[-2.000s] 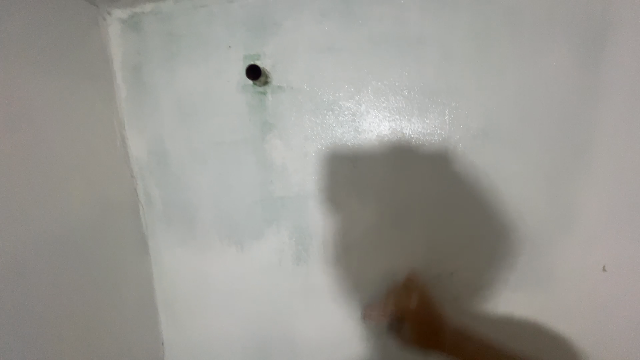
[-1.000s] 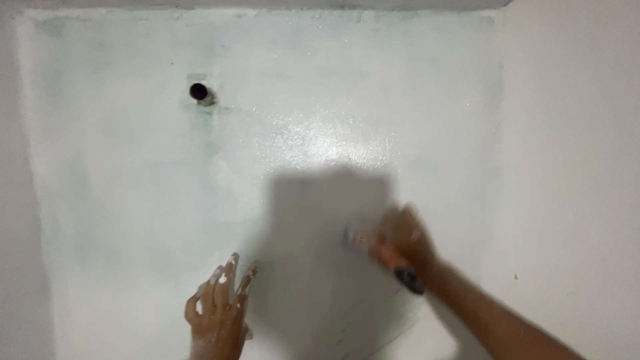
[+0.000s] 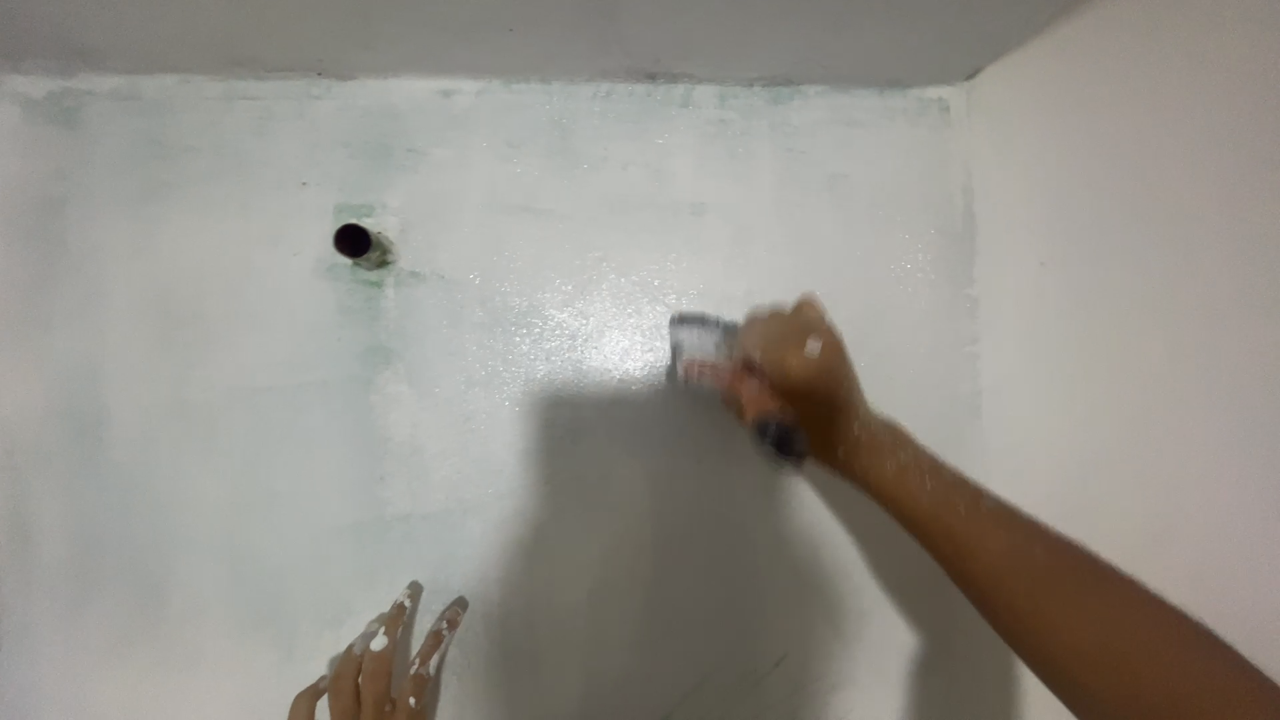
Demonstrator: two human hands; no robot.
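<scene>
My right hand (image 3: 805, 365) is shut on a putty knife (image 3: 705, 350) with an orange and black handle; motion blurs both. The blade is at the whitish wall (image 3: 250, 420), close to a shiny wet-looking patch. At the lower left, my left hand (image 3: 385, 660) has its fingers apart, with white smears on them, and appears to rest against the wall. Nothing shows in its fingers; its palm is cut off by the frame's lower edge.
A short pipe end (image 3: 355, 242) juts from the wall at the upper left, with greenish marks around it. The ceiling (image 3: 500, 40) runs along the top, and a side wall (image 3: 1130, 300) meets this one at the right. A dark shadow covers the lower middle.
My right hand has moved up the wall with the putty knife since one second ago. My left hand, unseen two seconds ago, has come into view. The view has shifted to the right and up.
</scene>
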